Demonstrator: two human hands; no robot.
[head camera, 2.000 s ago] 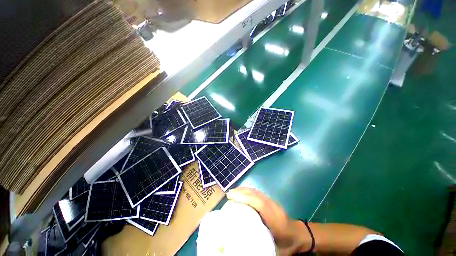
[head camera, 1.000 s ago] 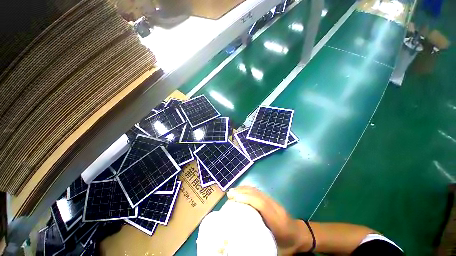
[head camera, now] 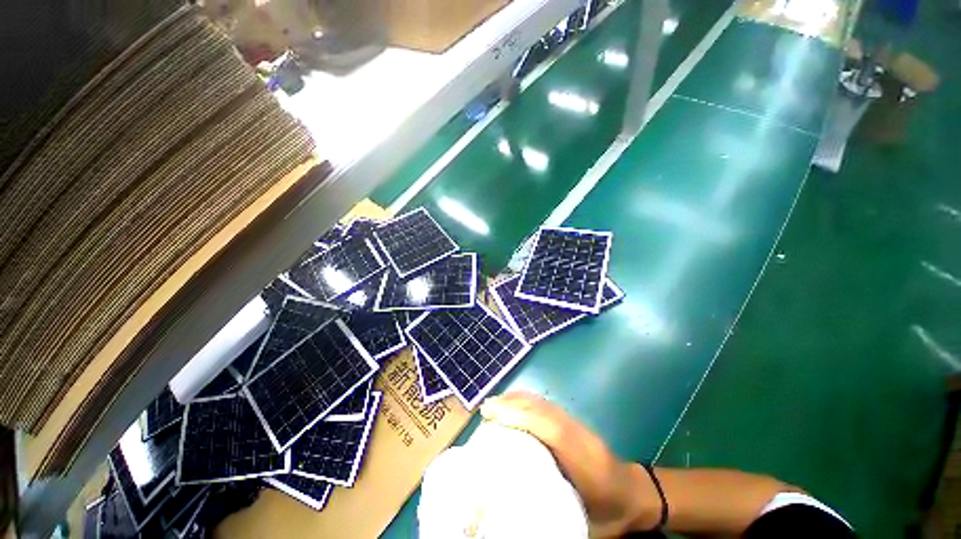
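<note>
My right hand (head camera: 569, 451) reaches in from the lower right, with a dark band at the wrist. Its fingers curve around the upper right side of a white round object (head camera: 503, 492), cut off by the bottom edge; I cannot tell exactly what it is. My left hand is not in view. Several dark solar panels (head camera: 311, 384) with white borders lie in a loose, overlapping heap on a brown cardboard sheet (head camera: 398, 455) with printed characters. One panel (head camera: 565, 270) lies over another (head camera: 535, 312) at the heap's right end, partly on the green bench.
The long glossy green bench (head camera: 701, 216) runs to the upper right. A metal shelf (head camera: 416, 111) overhangs the heap and bears a thick stack of flattened cardboard (head camera: 148, 200). A shelf post (head camera: 640, 79) stands beyond the panels. A white roll-like thing (head camera: 219, 353) lies beside the heap.
The whole view has shifted slightly. My right hand stays around the white object, and the panels at the heap's right end keep their arrangement.
</note>
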